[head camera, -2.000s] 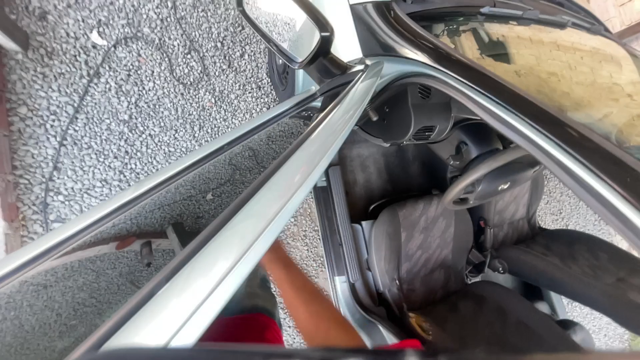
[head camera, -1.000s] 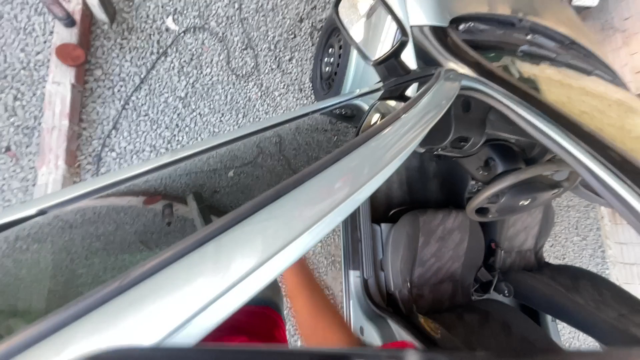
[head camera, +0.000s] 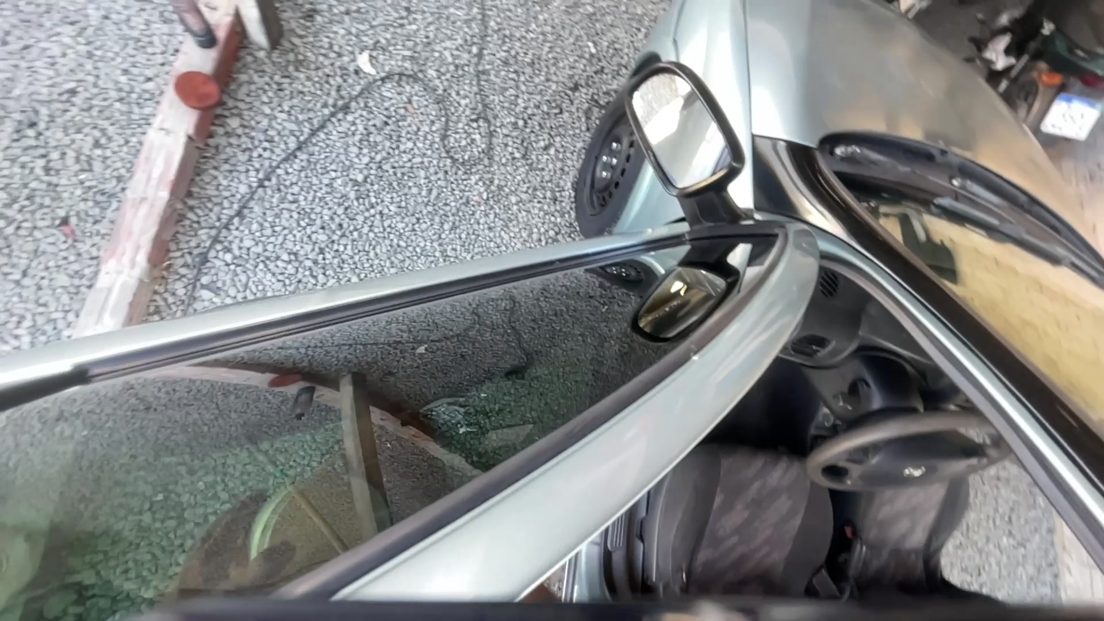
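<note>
Neither my left hand nor my right hand can be made out in the head view. An open car door with a pale silver-green frame (head camera: 638, 461) and a tinted window (head camera: 414, 388) spans the lower left and middle. Beyond its top corner stands the black-rimmed side mirror (head camera: 686, 129), whose reflection shows in the glass. Right of the door frame, the cabin shows a grey patterned front seat (head camera: 750, 517) and a dark steering wheel (head camera: 906, 448). A dark edge crosses the bottom of the view.
Grey gravel (head camera: 388, 172) covers the ground. A weathered wooden beam (head camera: 159, 181) and a thin dark cable (head camera: 285, 159) lie on it. At the upper right are the front wheel (head camera: 608, 172), the bonnet (head camera: 871, 78), the windscreen (head camera: 1018, 293) and part of a motorcycle (head camera: 1031, 82).
The view has shifted so that more of the bonnet and front wheel shows. A bare forearm and red clothing, seen below the door frame earlier, have almost wholly left the picture.
</note>
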